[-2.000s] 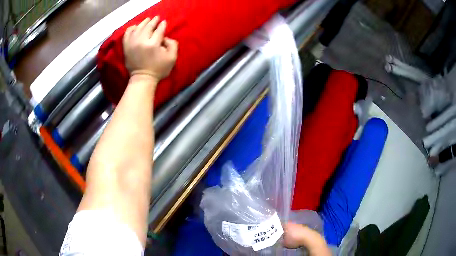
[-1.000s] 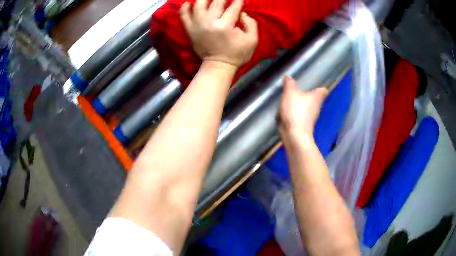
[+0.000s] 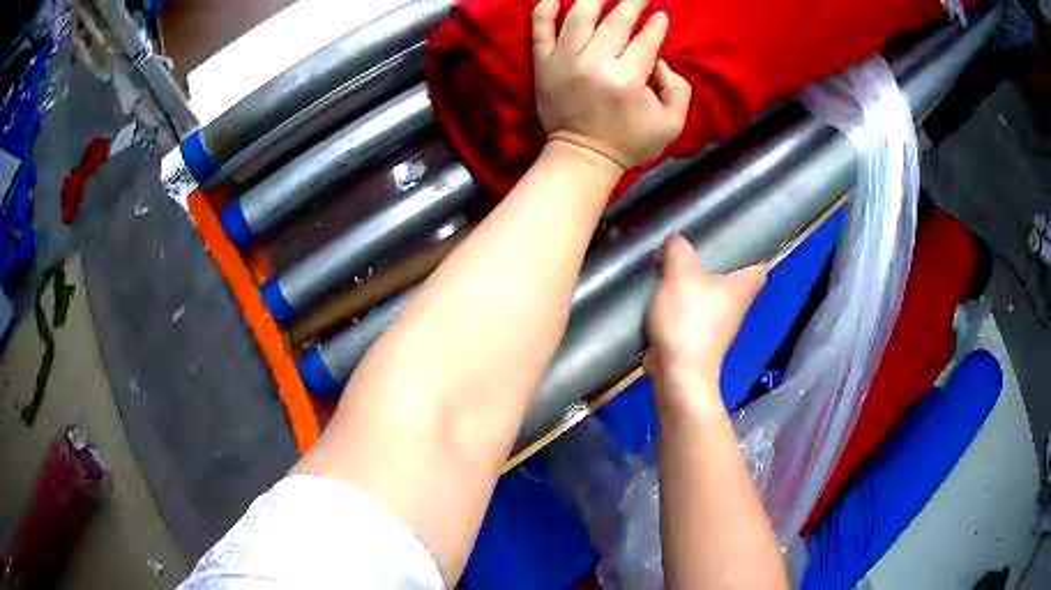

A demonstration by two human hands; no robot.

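A thick red fabric roll (image 3: 766, 52) lies on the grey metal roller bars (image 3: 738, 190) at the top. My left hand (image 3: 609, 87) presses on the roll near its left end, fingers spread. My right hand (image 3: 700, 305) is over the front roller, thumb and a finger apart, with nothing visible in it; its other fingers are hard to see. A clear plastic bag (image 3: 882, 219) hangs from beside the roll over the front edge, down to the right of my right forearm.
An orange end plate (image 3: 259, 328) bounds the rollers at left. Below right are blue rolls (image 3: 945, 444) and another red roll (image 3: 893, 375). A dark red wrapped thing (image 3: 58, 519) lies at the lower left. Scraps lie on the grey floor (image 3: 150, 334).
My right hand has let go of the bag near its label and moved up to the front roller. My left hand stays on the red roll. The view has shifted left.
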